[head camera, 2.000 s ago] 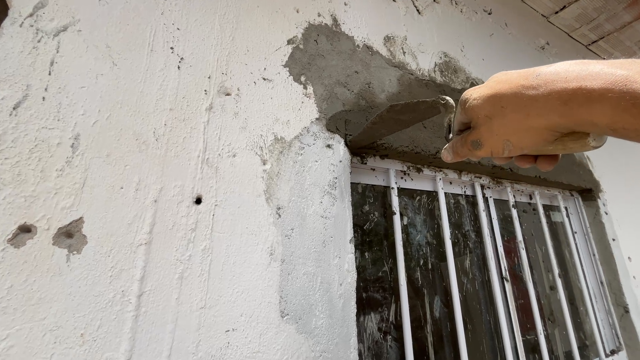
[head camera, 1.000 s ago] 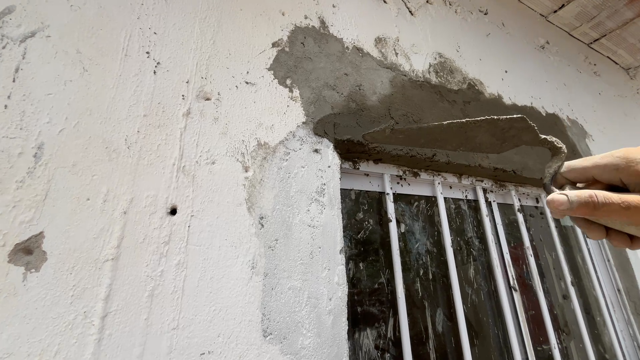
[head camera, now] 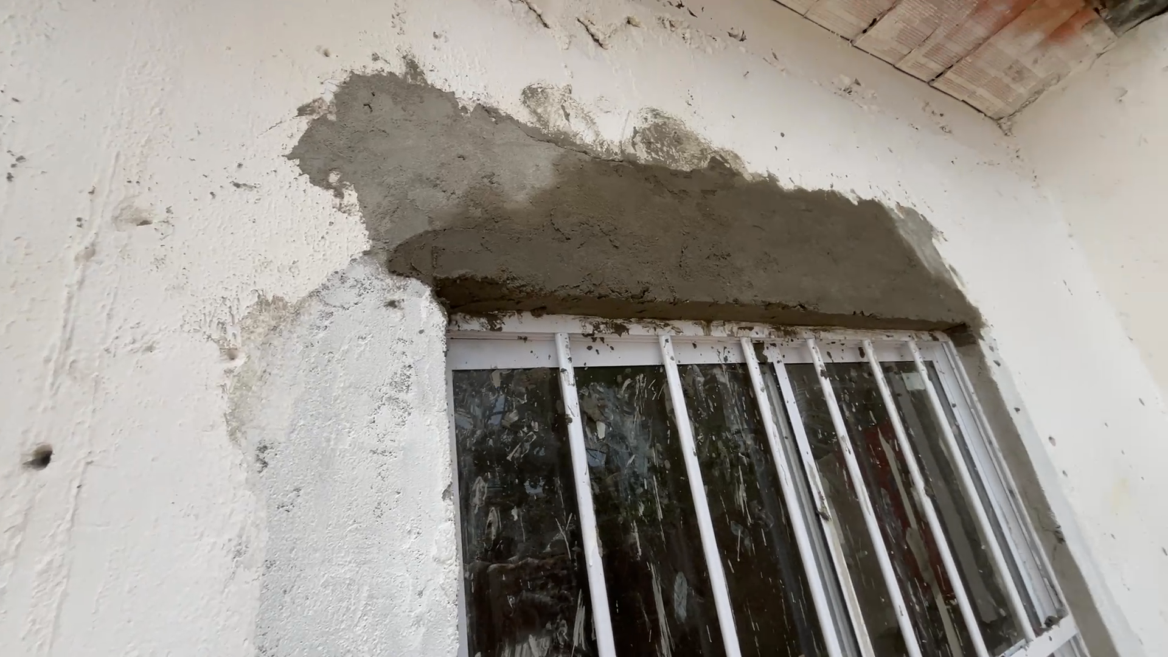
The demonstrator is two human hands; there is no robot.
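Neither my left hand nor my right hand shows in the head view now, and the trowel is out of sight too. Dark, wet-looking mortar [head camera: 693, 242] covers the wall face above the window and the underside of the opening's top edge. At its upper left a lighter grey mortar patch [head camera: 401, 137] joins it, with a ragged border. Below is the window's white metal frame [head camera: 506, 351], spotted with mortar bits. White vertical bars [head camera: 698, 493] stand before splashed dark glass [head camera: 520, 511].
Rough white wall [head camera: 128, 301] surrounds the opening, with a small dark hole [head camera: 38, 456] at left. A whitish smoother patch [head camera: 356, 465] borders the window. Brick-like ceiling tiles [head camera: 958, 46] are at upper right, and grey mortar lines the right jamb [head camera: 1049, 529].
The hand with the trowel, seen earlier at the window's top edge, has moved to the right and left the view. The view has shifted, showing more of the right side.
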